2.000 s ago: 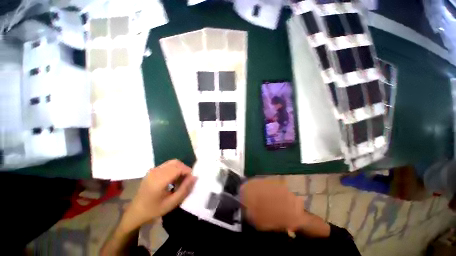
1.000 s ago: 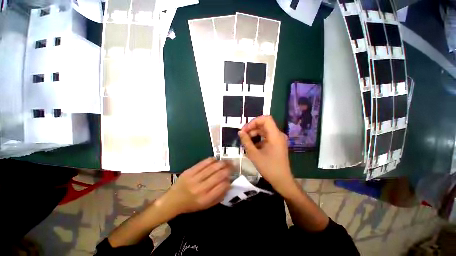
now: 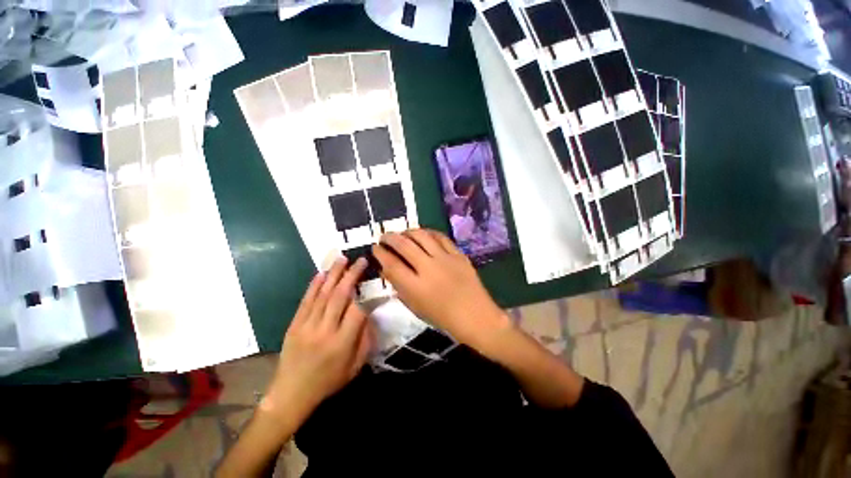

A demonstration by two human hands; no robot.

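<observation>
The white receiving sheet (image 3: 373, 101) lies under my hands on the dark green bench. Black squares (image 3: 350, 211) with narrow tails sit on it in two columns, below pale grey rectangles. My left hand (image 3: 327, 327) rests with its fingertips on the third row. My right hand (image 3: 439, 280) has its fingertips at the same row, close to the left ones. Fingers partly cover the black pieces there; whether either hand grips one cannot be told. The source sheet (image 3: 417, 349) with black pieces and white lines lies at my lap, partly hidden by the right hand and wrist.
A lit smartphone (image 3: 473, 199) lies right of the sheet. Farther right are fanned sheets (image 3: 611, 145) of black squares over a white backing sheet (image 3: 532, 219). A blank sheet stack (image 3: 177, 243) and white waste liner (image 3: 65, 224) are left. The bench's front edge is near my lap.
The view has turned and shifted. Since one second ago, my right fingers have come down onto the third row, and my left hand has moved up from the lap side onto the sheet.
</observation>
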